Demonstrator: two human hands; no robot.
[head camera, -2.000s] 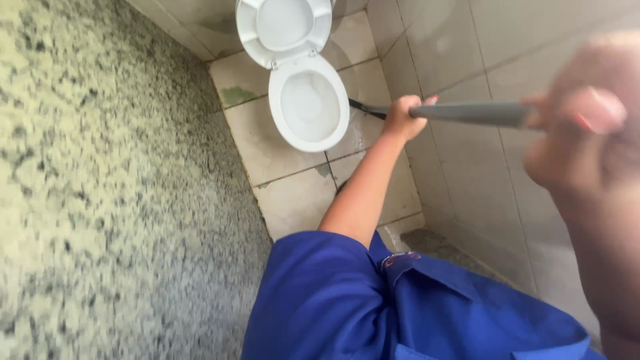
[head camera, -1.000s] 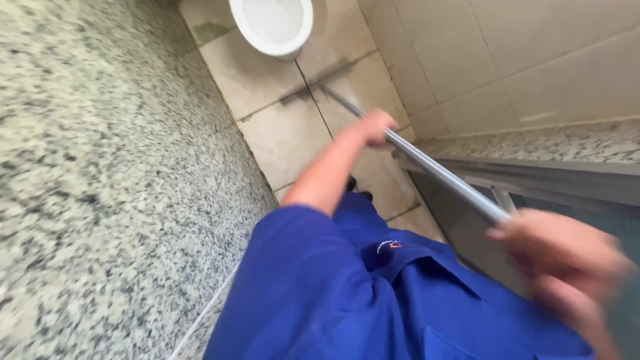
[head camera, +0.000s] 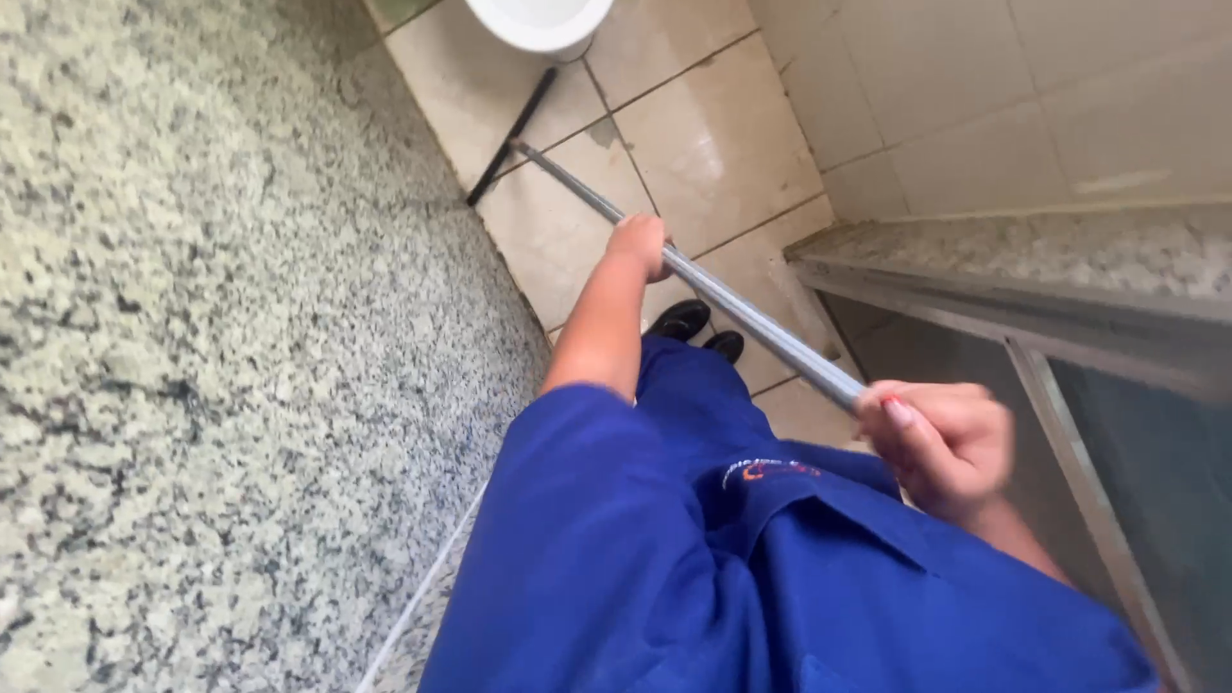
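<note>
My left hand (head camera: 639, 248) is closed around the lower part of a grey metal pole, and my right hand (head camera: 936, 445) grips its upper end. The pole (head camera: 760, 325) slants down to a floor squeegee (head camera: 513, 137), whose long black blade lies on the tiled floor (head camera: 707, 154) against the foot of the granite wall. Just beyond the blade, at the top edge, is the front of a white toilet bowl (head camera: 544, 27). The tiles near the pole look wet and shiny.
A speckled granite partition (head camera: 241, 346) rises close on the left. At the right are a tiled wall (head camera: 948, 106), a granite ledge (head camera: 1049, 245) and a metal-framed panel (head camera: 1088, 472). My black shoes (head camera: 681, 320) stand on the floor below the pole.
The squeegee blade has come away from beside the toilet, across the tiles, to the granite wall at left. Both hands have stayed on the pole. The view has shifted, showing less of the toilet.
</note>
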